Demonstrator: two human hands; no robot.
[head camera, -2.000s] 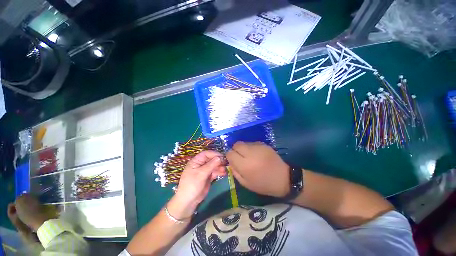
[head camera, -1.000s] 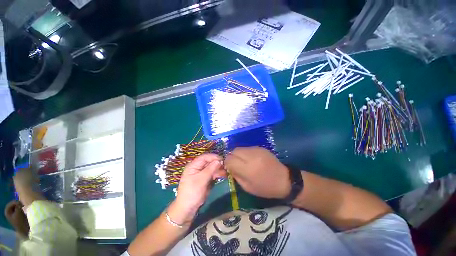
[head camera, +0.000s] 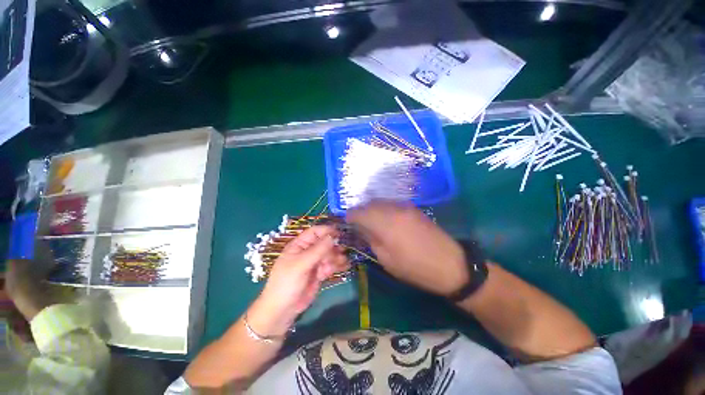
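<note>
My left hand (head camera: 303, 266) pinches a small wire piece at its fingertips, with thin yellowish wires (head camera: 357, 251) extending to the right. My right hand (head camera: 406, 245) is blurred at the front edge of the blue tray (head camera: 452, 177), over the dark-blue leads; its fingertips are unclear and I cannot tell if they hold anything. The tray holds a dense pile of white small parts (head camera: 375, 173), a few dark leads and one white tube. The red-yellow wire bundle (head camera: 282, 245), white ends facing left, lies behind and left of my left hand, partly covered by it.
A divided off-white tray (head camera: 207, 231) stands at left, with another person's hand and sleeve (head camera: 66, 332) beside it. White tubes (head camera: 533, 146), a fanned wire bundle (head camera: 599, 227), a plastic bag (head camera: 665, 85) and another blue tray (head camera: 699, 224) are at right. A printed sheet (head camera: 441, 62) lies behind.
My right hand has parted from my left fingertips and moved up to the blue tray's front edge. The view has shifted slightly. The other person's hand has moved lower.
</note>
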